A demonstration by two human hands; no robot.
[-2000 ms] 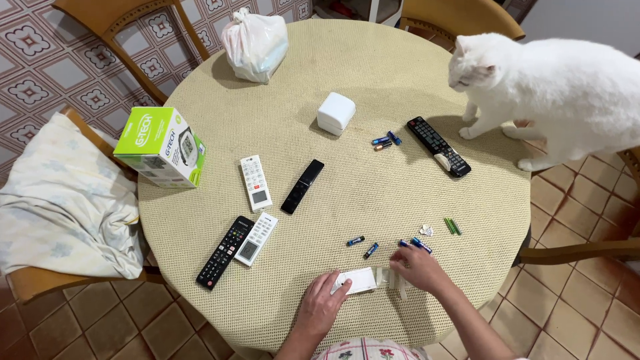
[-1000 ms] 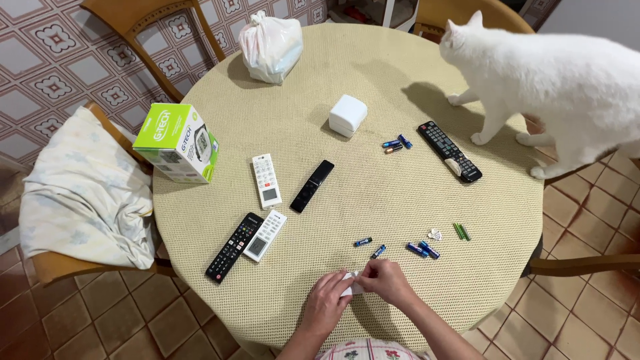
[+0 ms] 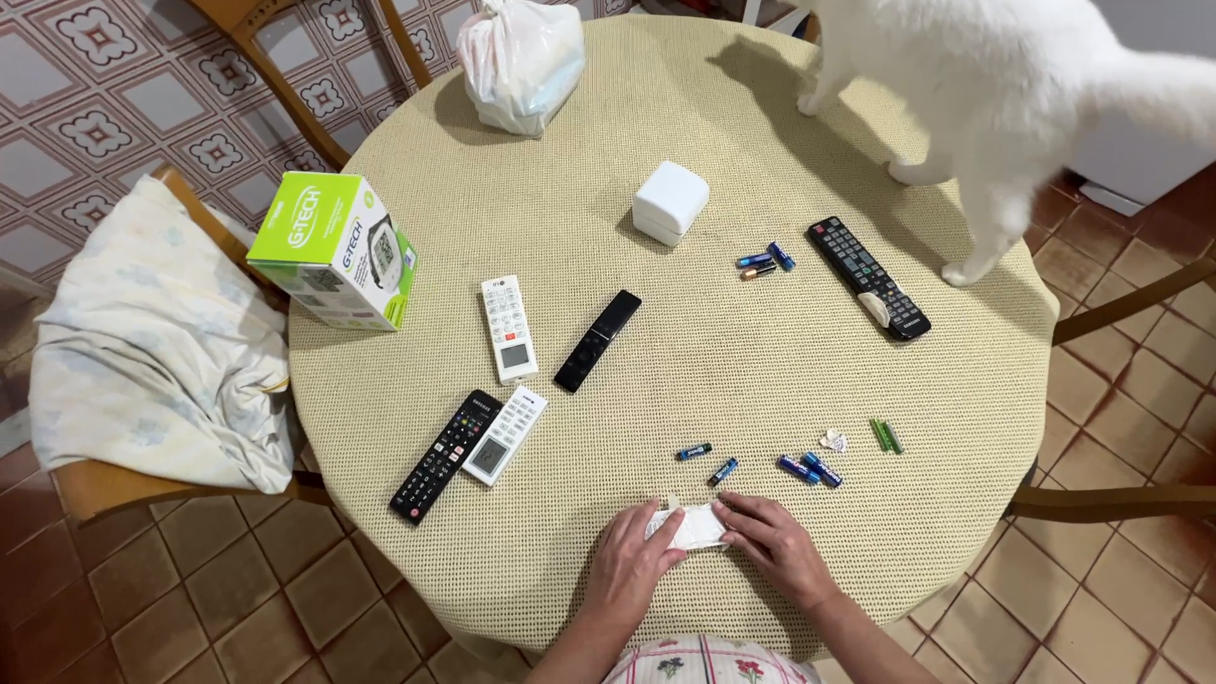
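Near the table's front edge lies a small white item (image 3: 698, 527), covered with what looks like white paper or tape; its kind is unclear. The fingers of my left hand (image 3: 635, 556) rest on its left part. At its right end, my right hand (image 3: 774, 546) touches it with the fingertips. Just beyond are two blue batteries (image 3: 708, 456), set apart, and to the right two more blue batteries (image 3: 809, 469) side by side. A crumpled white scrap (image 3: 833, 440) and green batteries (image 3: 886, 436) lie farther right.
Several remote controls (image 3: 508, 328) lie left of centre, a black remote (image 3: 868, 277) at the right beside several batteries (image 3: 766, 258). A white box (image 3: 670, 202), a knotted plastic bag (image 3: 522, 66) and a green-and-white carton (image 3: 332, 249) stand farther off. A white cat (image 3: 988, 95) stands at the right edge.
My right hand has moved from the loose strips beside the white item onto its right end. The strips no longer trail from it. The cat has turned its head away and moved toward the far side.
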